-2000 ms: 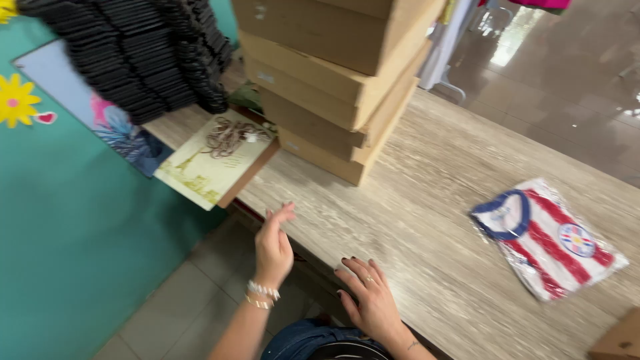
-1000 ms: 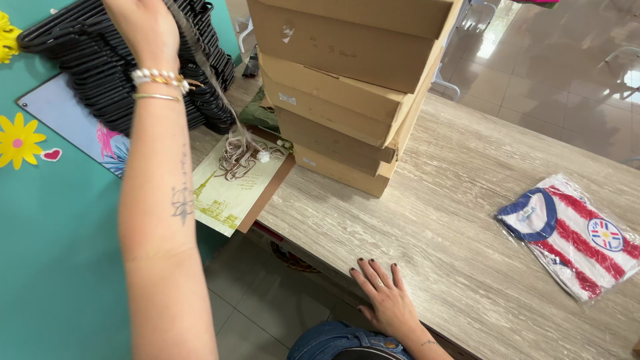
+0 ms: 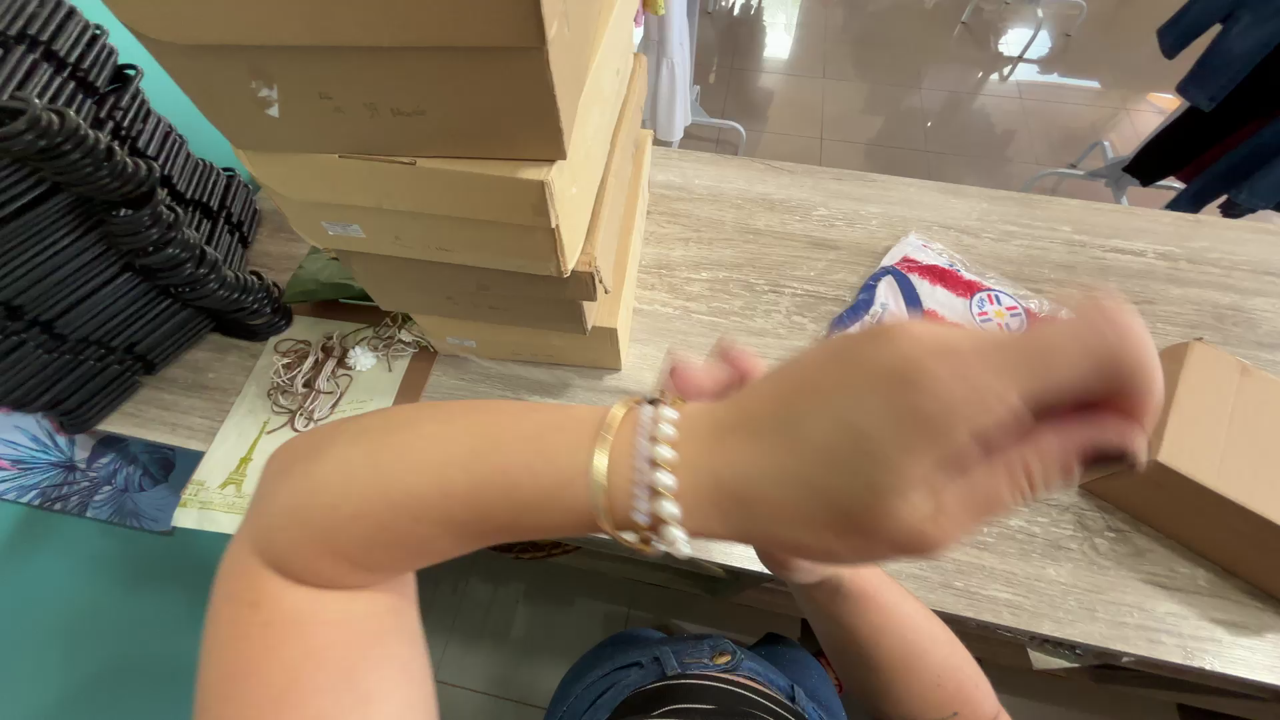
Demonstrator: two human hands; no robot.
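Note:
My left hand, with a gold bangle and pearl bracelets at the wrist, is raised over the counter and crosses in front of my body. It is blurred, its fingers bent, and whether it holds anything cannot be told. Mostly hidden behind it is my right hand; only some fingertips and the forearm show. Just beyond my hands lies a red, white and blue striped shirt in a clear plastic bag, partly covered by my left hand. Brown and white cords lie on a card with a printed tower at the left.
Stacked cardboard boxes stand on the wood-grain counter. A large pile of black hangers is at the left. Another cardboard box sits at the right edge. Clothes hang beyond the counter, and tiled floor shows below its near edge.
My left hand has swung from the cords and hangers at the left across to the right. My right hand, resting on the counter earlier, is now mostly hidden behind it.

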